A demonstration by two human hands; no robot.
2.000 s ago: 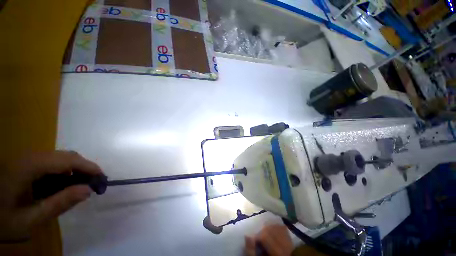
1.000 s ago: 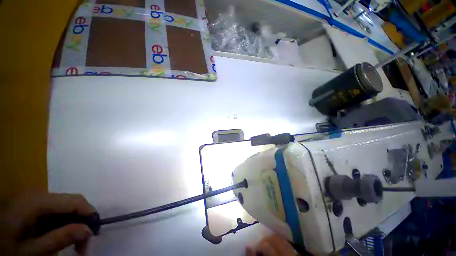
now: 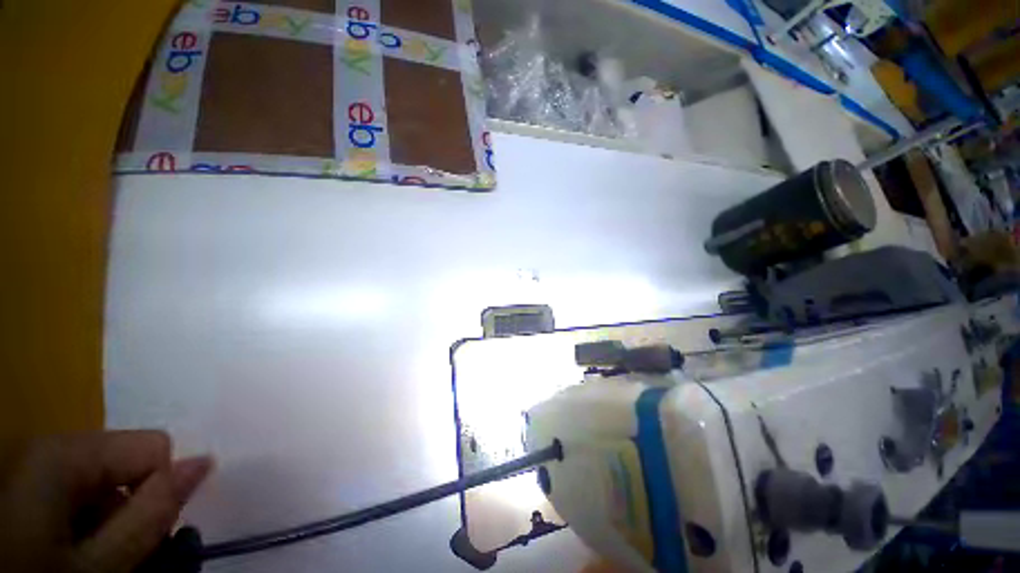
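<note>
A screwdriver with a long thin dark shaft (image 3: pixel 369 519) runs from the lower left to a hole in the left end of the white sewing machine head (image 3: pixel 604 448). Its tip sits in that hole. My left hand (image 3: pixel 95 492) is at the lower left around its black handle, which is mostly hidden; thumb and forefinger show above the handle's collar. Of my right hand (image 3: pixel 602 564) only a small blurred patch of skin shows at the bottom edge beneath the head; its fingers are hidden. The brightly lit needle plate area (image 3: pixel 503 392) lies under the head.
A brown board with printed tape (image 3: pixel 268 101) lies at the back left of the white table (image 3: pixel 280 280). Yellow fabric (image 3: pixel 50 224) hangs along the left. Behind are a compartment with clear plastic (image 3: pixel 548 84) and a dark can (image 3: pixel 794 218) leaning behind the machine.
The screwdriver's handle end and my left hand have dropped lower in view, and the shaft slopes more. The machine head appears lower. My right hand has almost left the picture.
</note>
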